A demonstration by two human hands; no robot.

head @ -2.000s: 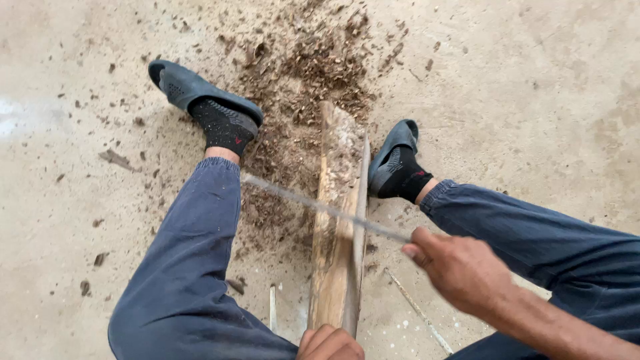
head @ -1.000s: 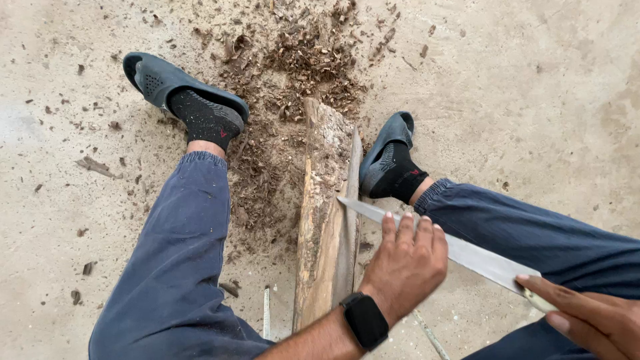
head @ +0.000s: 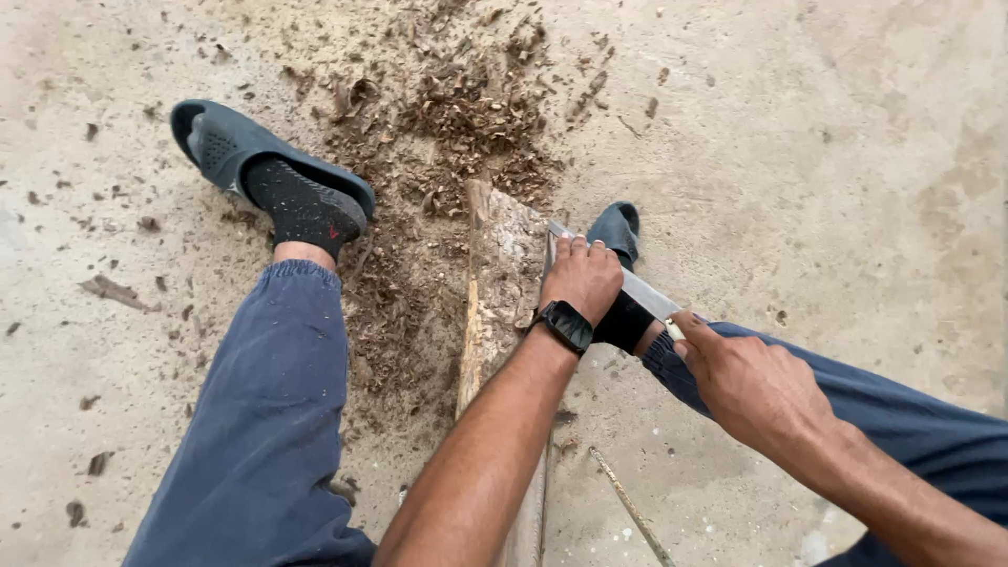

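Observation:
A long knife (head: 650, 299) with a pale handle lies slanted across the right edge of a rough wooden plank (head: 504, 276). My right hand (head: 756, 378) is closed around its handle. My left hand (head: 583, 276), a black smartwatch on the wrist, rests with its fingers on the blade near the tip, by the plank's upper right edge. Bark-like rough patches cover the plank's upper face, and a paler strip runs down its left side. My left forearm hides much of the plank's lower part.
Brown shavings (head: 480, 118) lie heaped beyond the plank and scattered along its left side. My feet, in dark slides (head: 236, 146) and black socks, stand on both sides. A thin stick (head: 630, 504) lies on the concrete floor at the lower right.
Two seconds ago my left hand was at the plank's near end; it then came to the blade. Since one second ago, both hands and the knife have moved farther up along the plank's right edge.

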